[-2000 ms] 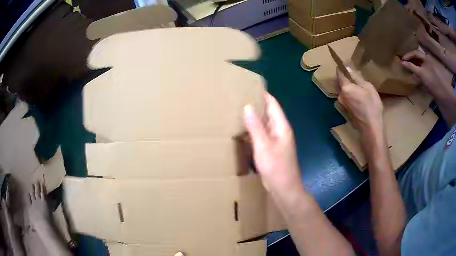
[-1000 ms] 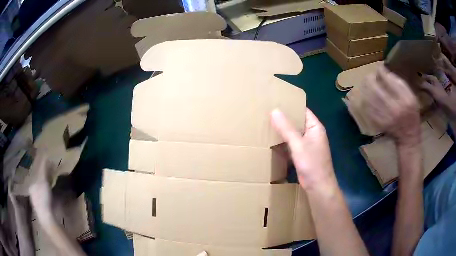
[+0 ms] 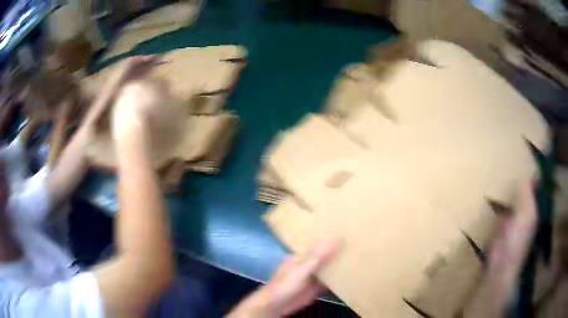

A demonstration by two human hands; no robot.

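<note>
A flat tan box blank (image 3: 411,168), blurred by motion, lies tilted in front of me at the right of the head view. My left hand (image 3: 299,276) holds its near left edge, with the thumb on top. My right hand (image 3: 511,242) is at its right edge, partly blurred. The blank's lock slots show as smeared dark marks. Layered brown edges of a stack of blanks (image 3: 272,189) show at the blank's left side.
A neighbour's arm (image 3: 143,199) in a white sleeve is at the left, its blurred hand over other blanks (image 3: 208,133). The dark-green table (image 3: 280,62) lies between. More cardboard (image 3: 156,25) is at the far left, with brown cardboard at the upper right.
The view has swung left, so the held blank now appears further right and tilted. More of my left hand shows, at the near edge. The right-hand neighbour has left the picture.
</note>
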